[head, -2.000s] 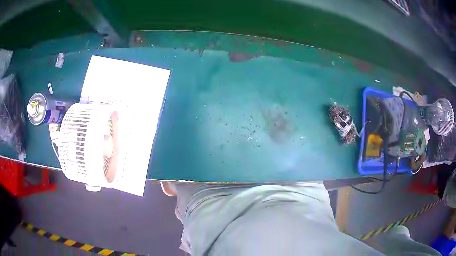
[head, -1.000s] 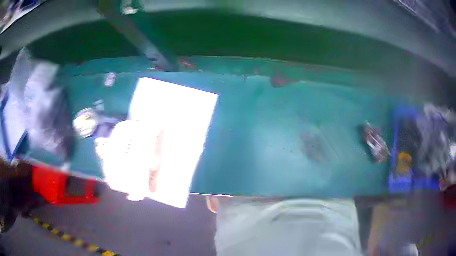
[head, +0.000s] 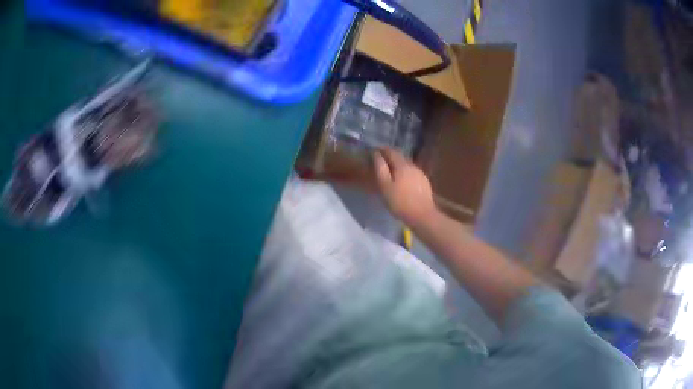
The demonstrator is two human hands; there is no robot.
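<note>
An open cardboard carton (head: pixel 479 129) stands on the floor beyond the bench edge, flaps open. Inside it are shiny plastic-wrapped packs (head: pixel 361 121) with a small white label (head: pixel 380 99). My right hand (head: pixel 404 186), bare, is over the carton's near side, at the edge of the packs. Its fingers are blurred, and I cannot tell whether they touch or hold anything. My left hand is not in view.
The green bench top (head: pixel 190 228) bears a tied lead wire bundle (head: pixel 83 148) and a blue tray (head: pixel 296 76) with a yellow sponge. A thick black cable (head: pixel 410 30) hangs over the carton. More brown cartons (head: pixel 581 205) stand at the right.
The view has swung right, from the bench with the fan and white paper to the floor carton. My right hand and forearm have come into view, reaching to the carton.
</note>
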